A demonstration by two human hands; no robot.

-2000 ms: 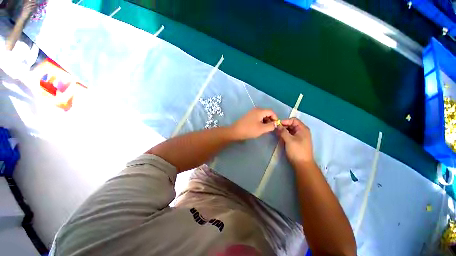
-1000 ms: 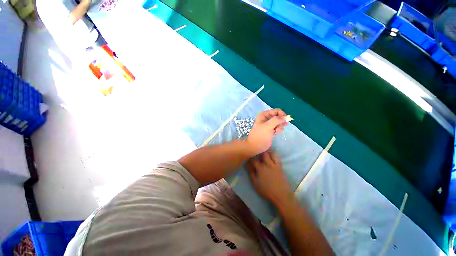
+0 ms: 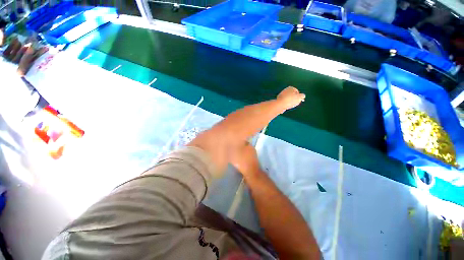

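My left hand (image 3: 290, 98) is stretched out over the dark green conveyor belt (image 3: 213, 68), fingers closed. A tiny pale piece (image 3: 303, 96) shows at its fingertips, too small to make out clearly. My right hand (image 3: 245, 158) is low over the pale table cover (image 3: 300, 203), beside and partly behind my left forearm; its fingers are blurred and partly hidden. The loose pile of small white parts (image 3: 189, 135) lies on the cover, left of my left forearm and partly covered by it.
A blue bin (image 3: 389, 114) of yellow parts stands at the right. More blue bins (image 3: 219, 35) stand beyond the belt. Yellow parts (image 3: 452, 234) lie at the lower right. A dark green scrap (image 3: 320, 187) lies on the cover. A red-orange object (image 3: 51, 132) and another person's hand (image 3: 29, 57) are left.
My left hand has moved from the cover out over the belt. My right hand has moved away from the left hand, to beside the left forearm. The view has turned.
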